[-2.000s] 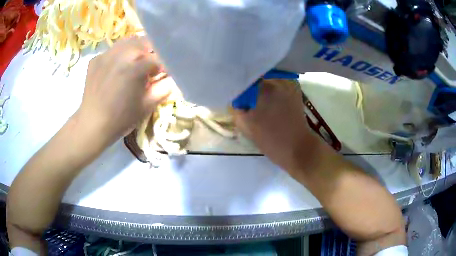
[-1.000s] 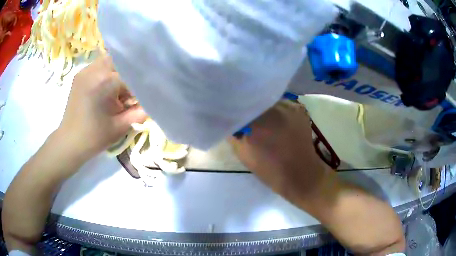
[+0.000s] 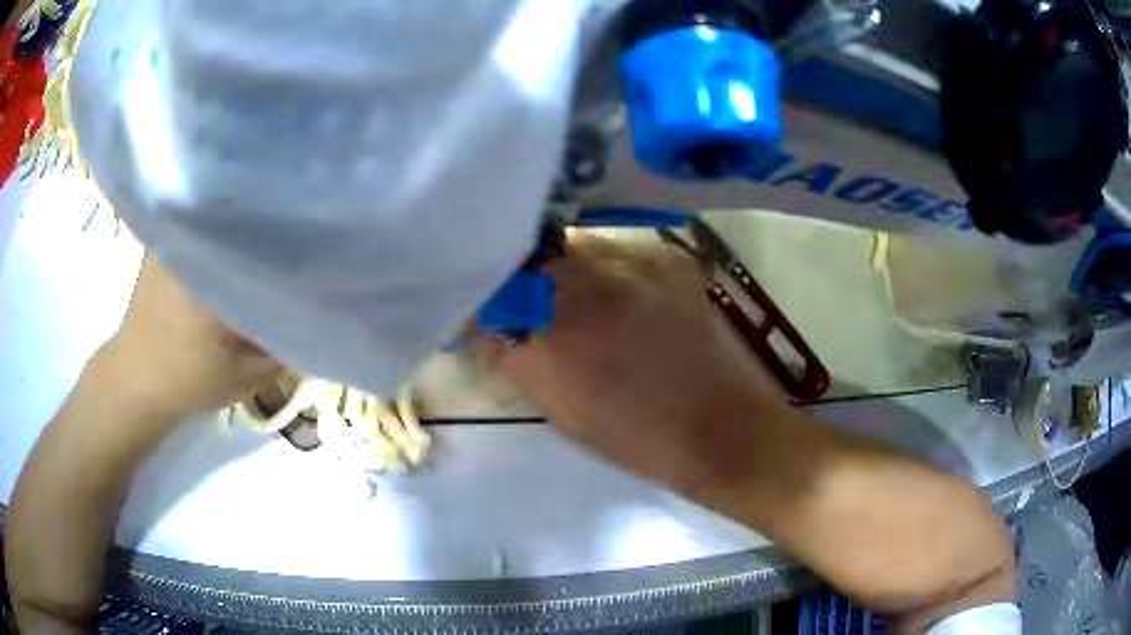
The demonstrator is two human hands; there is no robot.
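A bunch of cream cord strands lies on the white table below the hanging white cloth cover. A dark oval piece shows at the left of the strands. My left hand is beside the strands; its fingers are hidden behind the cover. My right hand is at the needle area below a blue part of the machine head; its fingertips are mostly hidden, so its grip cannot be told. Dark red thread snips lie on the machine bed, right of my right hand.
The sewing machine head with a large blue knob fills the upper right. The ruler-marked table edge curves along the front. Part of the cream pile and a red bag show at upper left. A bobbin winder is at right.
The view has shifted, so the cover now hides more of my left hand and the cream pile. My right hand is further left, and more of the snips shows. The strands are bunched lower.
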